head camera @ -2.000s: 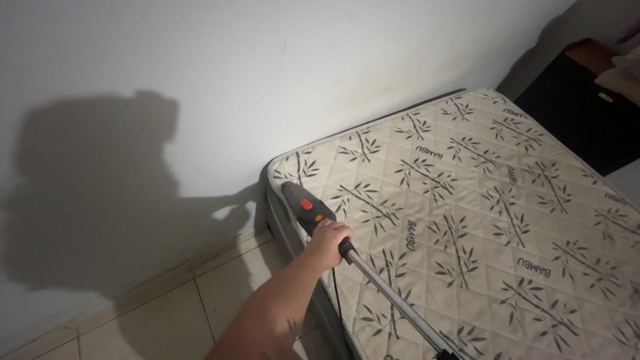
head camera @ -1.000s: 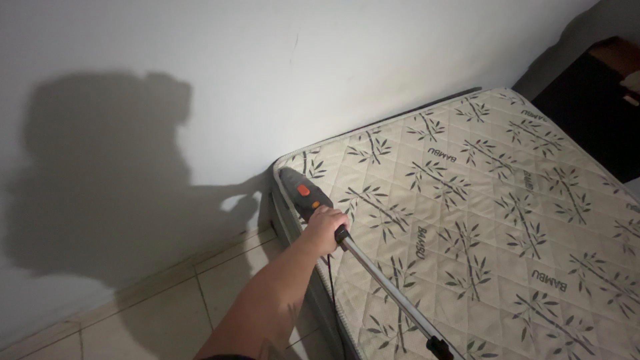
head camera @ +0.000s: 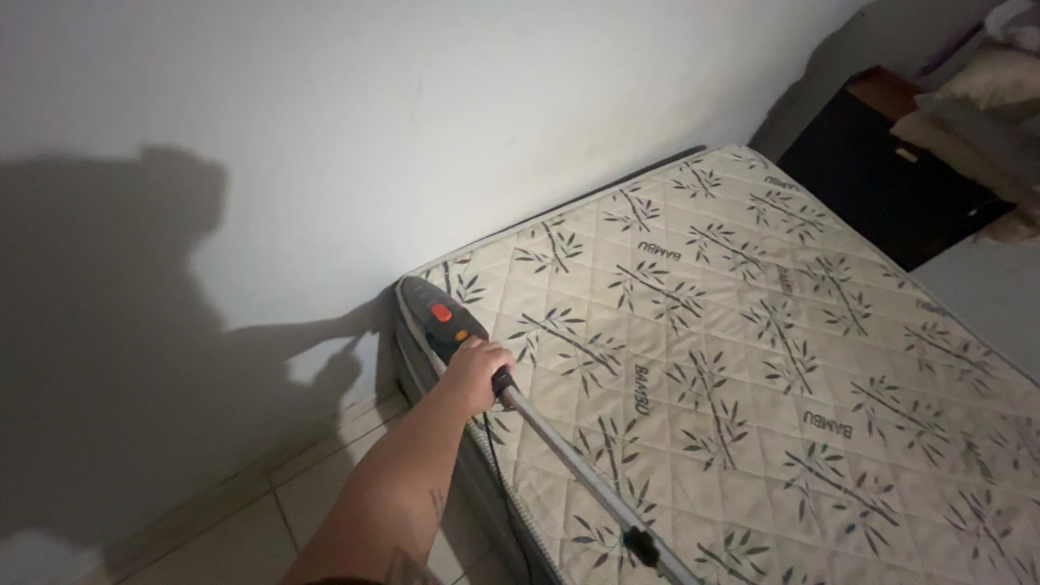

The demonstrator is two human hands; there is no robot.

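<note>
My left hand (head camera: pixel 479 374) is closed around the neck of a dark grey stick vacuum cleaner (head camera: pixel 443 317), just below its orange-red and orange buttons. The rounded end of its body lies at the near-wall corner of a quilted mattress (head camera: pixel 674 382) printed with bamboo sprigs. From my hand a metal tube (head camera: pixel 577 467) runs down to the right over the mattress and leaves the view at the bottom. A thin black cord (head camera: pixel 505 504) hangs beside the mattress edge. My right hand is out of view.
A white wall (head camera: pixel 455 122) stands along the mattress's far long side, with my shadow on it. Pale floor tiles (head camera: pixel 219 536) lie at the lower left. A dark cabinet (head camera: pixel 877 171) stands beyond the mattress at the upper right, with pillows or folded cloth (head camera: pixel 987 114) by it.
My left hand and the vacuum body have moved slightly up and left over the mattress, towards its corner by the wall. The grip is the same.
</note>
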